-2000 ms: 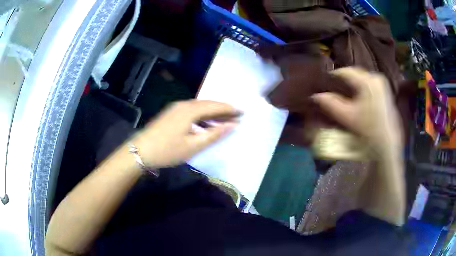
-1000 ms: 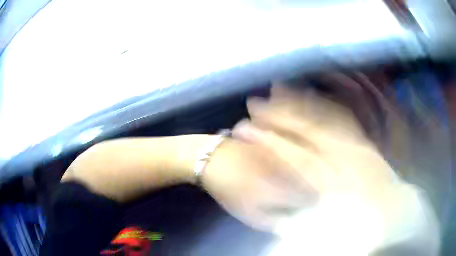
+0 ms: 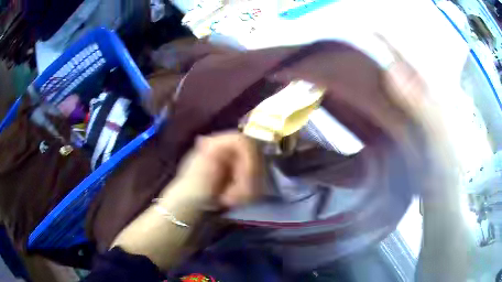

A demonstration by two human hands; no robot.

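A large dark brown garment [image 3: 231, 82] forms a wide loop in front of me, with a greyish-white inner side showing. My left hand [image 3: 231, 168], with a bracelet at the wrist, is curled on the garment at the near left of the loop. A yellow-cream bundle [image 3: 283, 113] lies just beyond its fingers, against the brown cloth. My right hand [image 3: 407, 91] is strongly blurred at the right side of the loop and grips the cloth there; its fingertips are unclear.
A blue plastic basket [image 3: 91, 195] at the left holds coloured and striped scraps [image 3: 110, 126]. More brown cloth [image 3: 41, 165] hangs over its left side. A white table surface [image 3: 352, 22] lies beyond the garment. A silvery marked strip [image 3: 399, 256] runs along the table's near edge.
The view has swung from the white board and table edge to the basket and brown garment. My hands, close together a second ago, are now apart on the garment.
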